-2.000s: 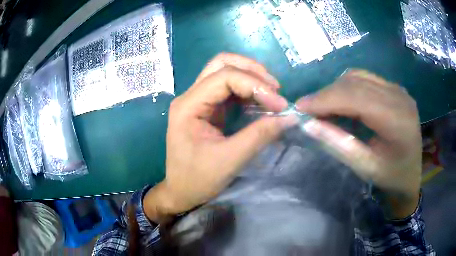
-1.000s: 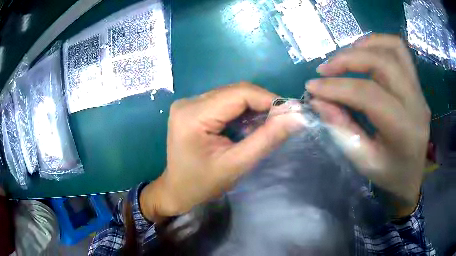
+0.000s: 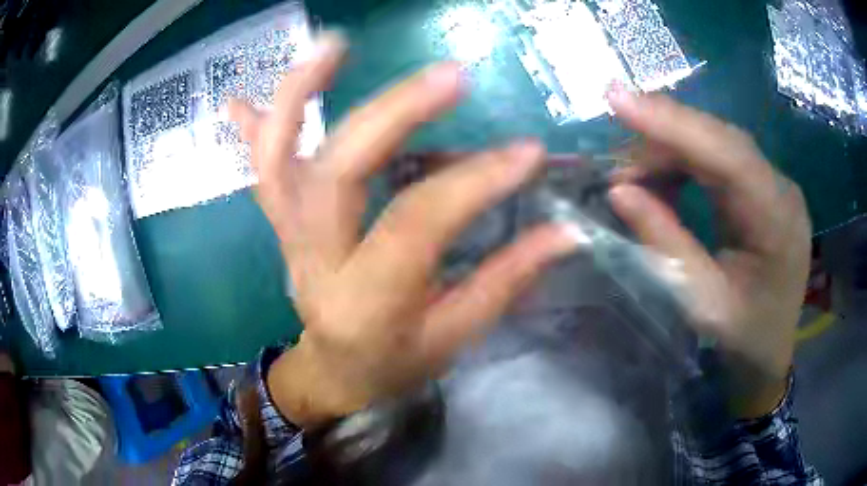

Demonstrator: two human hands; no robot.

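Note:
My left hand [image 3: 380, 256] is blurred, with its fingers spread wide at the centre left. A clear plastic bag [image 3: 608, 249] lies between my hands, glossy near the right thumb. My right hand [image 3: 727, 237] has its thumb and fingers apart at the bag's right side; whether it grips the bag is hard to tell. A thin dark line of something crosses behind the left fingertips, too blurred to name. A large hazy plastic sheet [image 3: 542, 408] hangs below the hands at the bench edge.
A bagged patterned panel [image 3: 176, 161] lies upper left, with long shiny poly bags [image 3: 100, 237] at far left. Loose panels [image 3: 580, 57] lie top centre-right and a shiny bagged stack [image 3: 818, 62] at far right. A blue stool [image 3: 157, 413] stands below the green bench [image 3: 219, 313].
My left hand has opened from its pinch and its fingers have spread up and to the left. My right fingers have come lower. The bag's top is less bunched between the fingertips.

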